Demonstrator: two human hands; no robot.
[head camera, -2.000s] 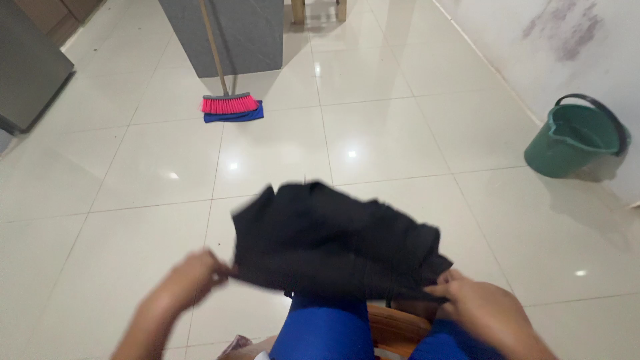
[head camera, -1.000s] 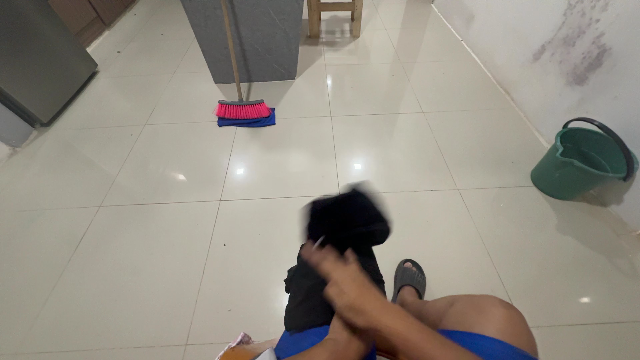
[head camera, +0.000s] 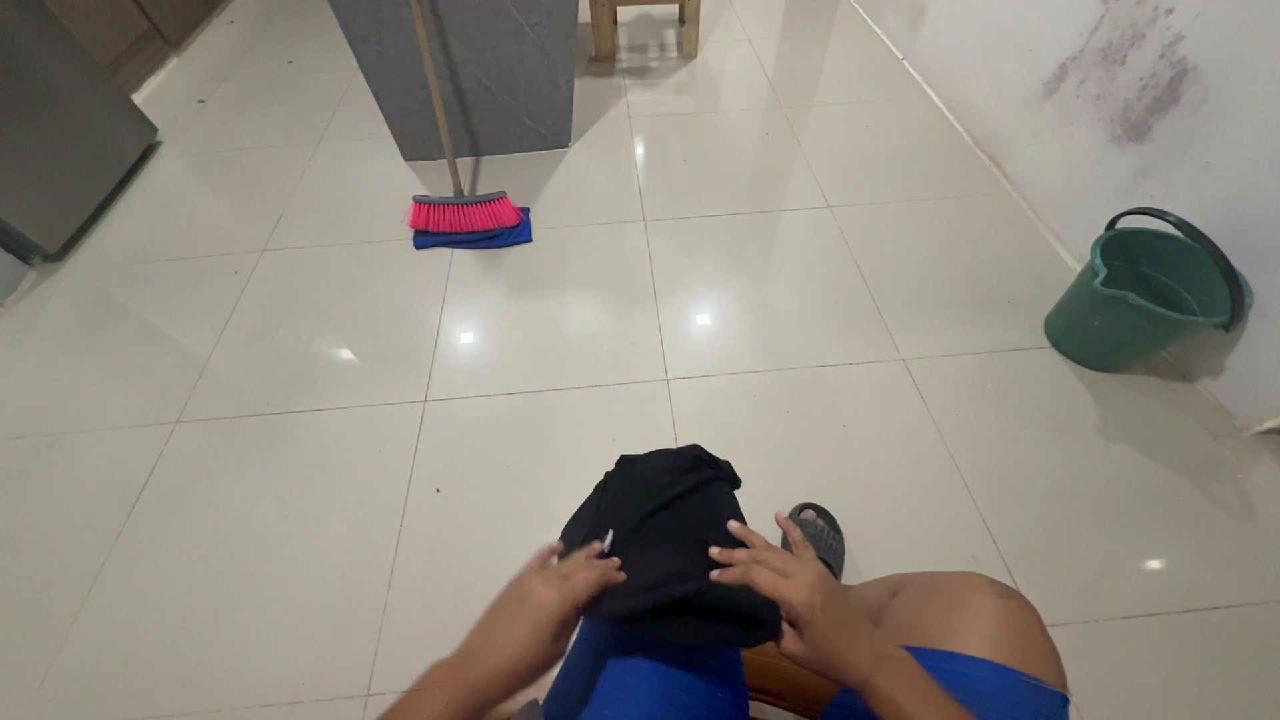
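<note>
A black cloth garment (head camera: 665, 540), bunched into a rounded bundle, lies over the blue-clad lap at the lower middle. My left hand (head camera: 565, 590) is at the bundle's left edge, its fingers bent near a small white tag or drawstring end; whether it grips the cloth cannot be told. On the right side, my right hand (head camera: 780, 580) has its fingers spread, with the fingertips at the cloth and nothing visibly gripped.
A green plastic bucket (head camera: 1120, 310) stands by the right wall. A broom with pink bristles (head camera: 465, 214) rests on a blue cloth (head camera: 475, 241) beside a grey counter base (head camera: 480, 80). A dark sandal (head camera: 815, 540) is on the foot at the right. Wooden stool legs (head camera: 690, 30) show behind.
The black garment was stretched wide between both hands, then gathered and folded over with the hands close together. Now it lies in a compact bundle with the hands apart at its sides.
</note>
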